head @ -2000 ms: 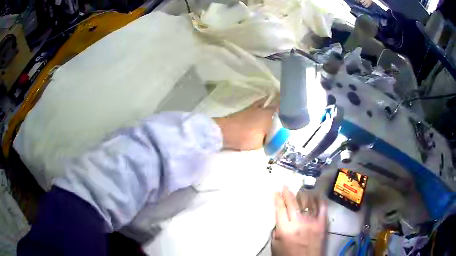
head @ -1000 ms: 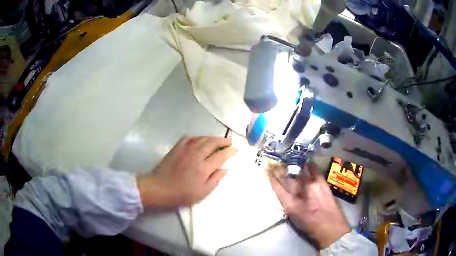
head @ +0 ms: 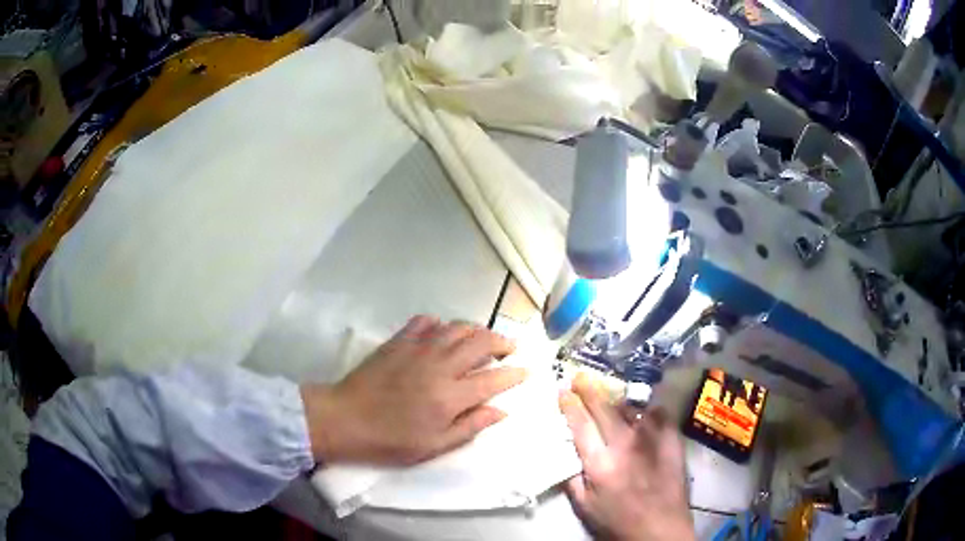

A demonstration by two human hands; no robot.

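A cream-white garment piece [head: 466, 476] lies at the needle, washed out by the lamp's glare. My left hand [head: 423, 391] lies flat on it, left of the needle, fingers slightly apart. My right hand [head: 624, 465] is at the piece's right edge, just in front of the presser foot [head: 566, 359]; it is partly blurred, and whether it pinches the cloth cannot be told. A long folded cream strip [head: 481, 185] runs from the back to the needle area. The sewing machine [head: 783, 275] stands right of my hands, and its lamp [head: 601, 201] glows.
Large cream cloth [head: 212, 180] spreads at the left over a yellow-brown edge [head: 159, 79]. Crumpled cloth [head: 550, 79] is heaped behind. A phone [head: 727, 412] with an orange screen and blue-handled scissors [head: 753, 523] lie to the right, near a box of scraps [head: 836, 523].
Since one second ago, the piece's near edge has moved up towards the needle and the strip behind has become narrower and more bunched. Earlier my left arm reached behind the needle; now that hand is in front-left.
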